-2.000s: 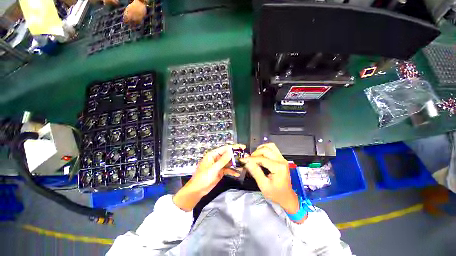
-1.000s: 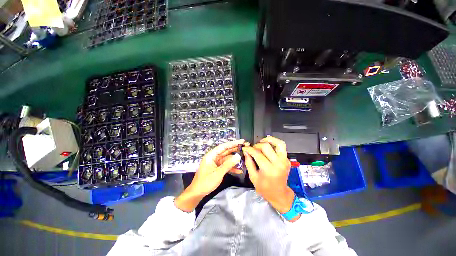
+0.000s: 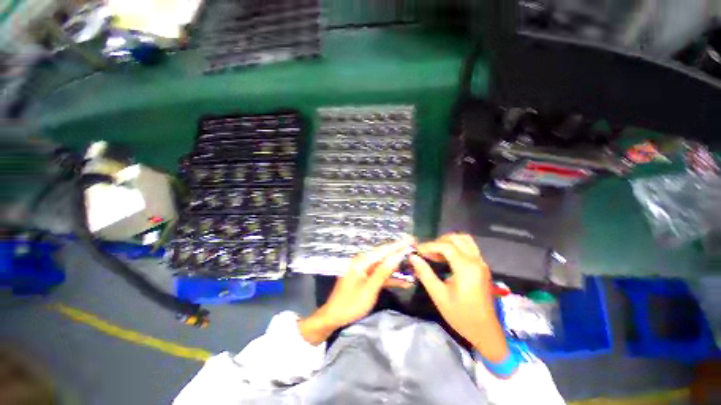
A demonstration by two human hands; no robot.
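A small dark module is held between both hands in front of my chest, at the near edge of the bench. It is blurred and mostly hidden by the fingers. My left hand grips it from the left. My right hand has its fingertips on it from the right. The clear blister tray with rows of small round parts lies just beyond my left hand. The black blister tray with larger pockets lies left of it.
A black benchtop machine with a red-and-white label stands right of the trays. A clear bag lies further right. A cream box and thick black hose are at the left. Blue bins sit below the bench edge.
The view has turned, so the bench things appear further right, and it is blurred. Both hands still hold the small module together. Another person's hand at the far tray, seen earliest, is gone.
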